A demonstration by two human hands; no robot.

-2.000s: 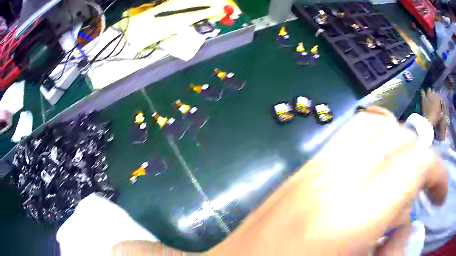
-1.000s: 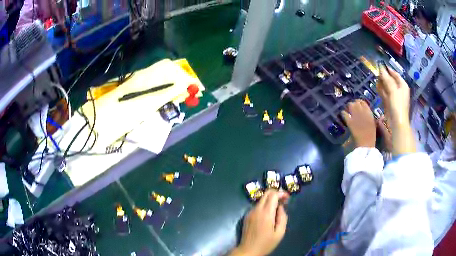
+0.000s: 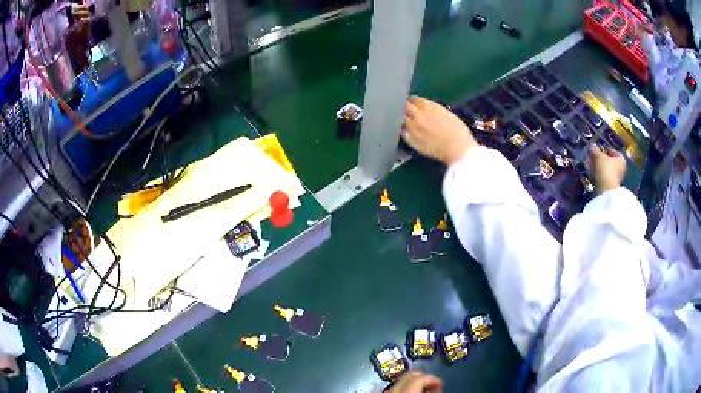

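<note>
My left hand (image 3: 415, 382) is cut off by the bottom edge; only part of it shows, close below the open black watch cases (image 3: 421, 342). Whether it holds anything is hidden. My right hand is not in view. Several cases lie in a short row, their yellow, white and silver insides facing up. Black display screens with orange-gold flex tails lie beyond and at left, such as one screen (image 3: 390, 217) near the post and another (image 3: 307, 322) by the rail.
A neighbour in a white smock (image 3: 507, 246) reaches across the right side, one hand by the grey post (image 3: 392, 92), the other over the black component tray (image 3: 538, 96). A yellow sheet (image 3: 146, 246) with a dark pen-like tool lies behind the grey rail (image 3: 296, 249). Red basket top right.
The view has shifted, and my left hand has dropped to the bottom edge, away from the cases. A neighbour's hand has moved from the tray to the post. A fourth case joined the row earlier.
</note>
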